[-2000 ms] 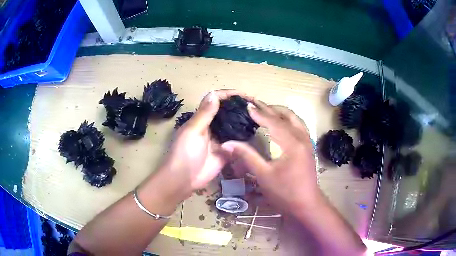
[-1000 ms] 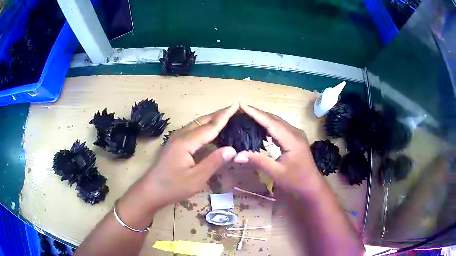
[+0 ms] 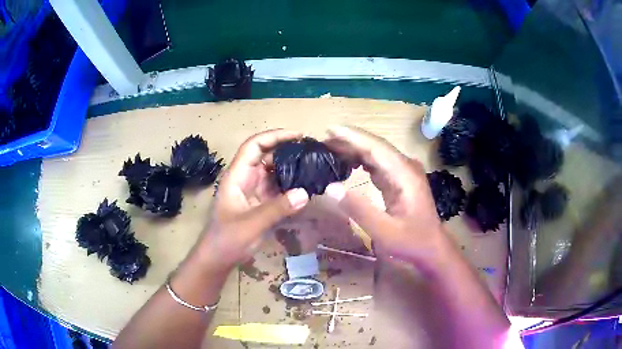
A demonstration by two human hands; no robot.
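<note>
A glossy black spiky hair piece (image 3: 308,165) is held between both hands above the middle of the cardboard. My left hand (image 3: 256,194) grips its left side, thumb on the near face. My right hand (image 3: 378,194) holds its right side, thumb on the near face and fingers arched behind. Whether it is one part or two joined cannot be told. Below lie the oval glue dish (image 3: 302,289), a pale square block (image 3: 301,266) touching it, crossed cotton swabs (image 3: 334,310) and a single swab (image 3: 346,253).
Black spiky pieces lie in clusters at left (image 3: 162,191) and right (image 3: 447,194); one sits on the back rail (image 3: 230,79). A white glue bottle (image 3: 438,114) stands by the right cluster. A yellow strip (image 3: 262,333) lies near the front, a blue crate (image 3: 65,129) upper left, a clear panel right.
My hands have opened from a closed peak over the piece to a wider grip at its sides. The piece is slightly further left and shows more of its surface.
</note>
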